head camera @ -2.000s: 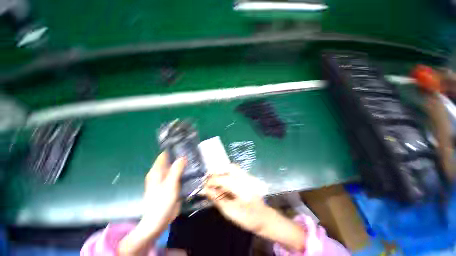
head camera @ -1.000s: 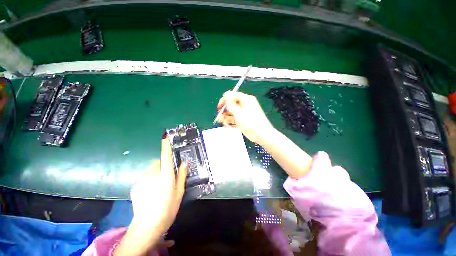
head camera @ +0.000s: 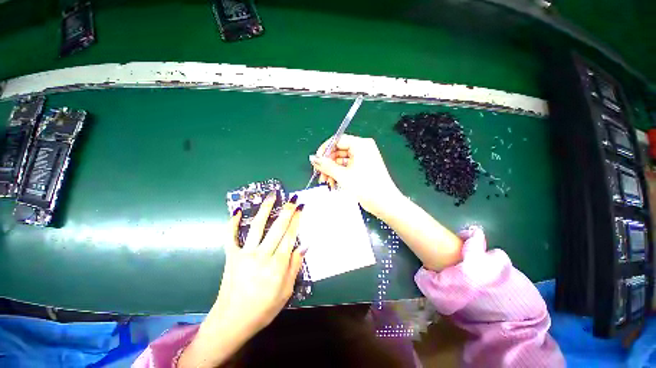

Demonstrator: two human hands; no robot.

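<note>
An open phone unit (head camera: 253,197) lies on the green bench in front of me, its circuit board end away from me. My left hand (head camera: 265,248) lies over it with spread fingers and hides most of it; some fingertips reach the sheet's edge. A white sheet (head camera: 334,233) lies against the phone's right side. My right hand (head camera: 352,169) holds silver tweezers (head camera: 344,129), tips down at the sheet's upper edge. Whether the tips hold anything is too small to tell.
Two phone units (head camera: 44,169) lie at the left. A pile of small black parts (head camera: 440,154) and clear slivers lie right of centre. A dotted sheet (head camera: 386,259) overhangs the bench edge. A black phone tray (head camera: 575,201) stands far right. More phones (head camera: 237,18) lie beyond the white strip (head camera: 280,80).
My left hand has moved from the phone's left side to lie over it. My right hand stays at the sheet's upper edge with the tweezers. The view has shifted slightly.
</note>
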